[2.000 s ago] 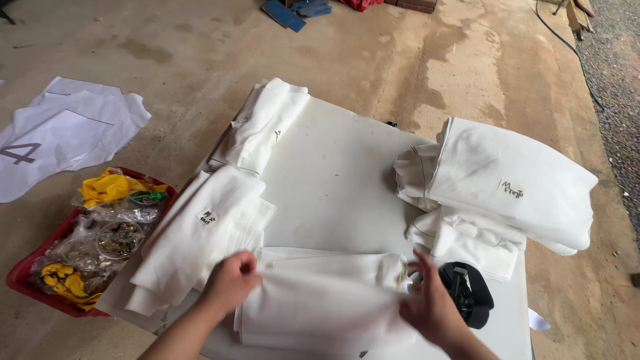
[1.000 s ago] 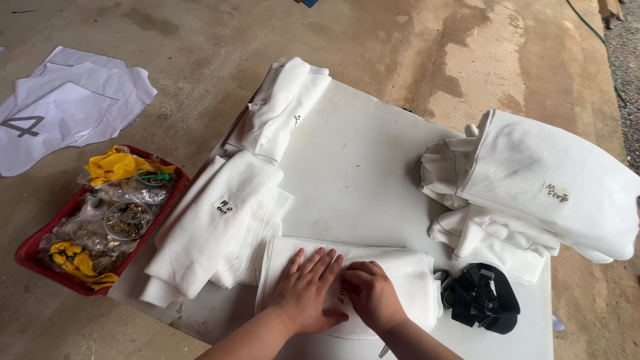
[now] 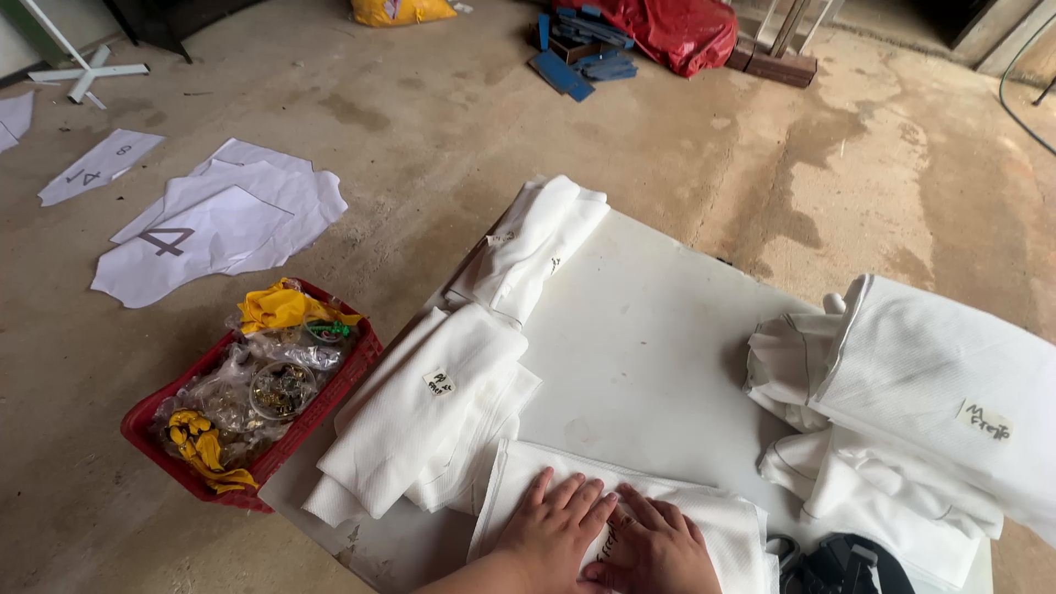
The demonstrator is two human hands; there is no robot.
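Note:
A folded piece of white fabric [image 3: 718,528] lies at the near edge of a pale tabletop [image 3: 660,355]. My left hand [image 3: 553,528] rests palm down on it, fingers apart. Beside it my right hand [image 3: 656,540] also presses on the fabric, its thumb near handwriting that is partly covered. Folded white fabric with a written label [image 3: 429,404] lies to the left of my hands, and a rolled white bundle [image 3: 540,247] lies beyond it. To the right, a larger folded white fabric [image 3: 932,371] with a label lies on more crumpled white cloth [image 3: 883,487].
Black straps [image 3: 850,565] lie at the table's near right. A red plastic basket [image 3: 313,412] of bagged small parts and yellow cloth stands left of the table. Paper patterns [image 3: 223,223] lie on the concrete floor, with blue pieces [image 3: 577,58] and a red sack [image 3: 660,29] farther off.
Two seconds ago my hands were apart at the two ends of the near white fabric; now both lie close together on top of it. The view has tilted up since one second ago.

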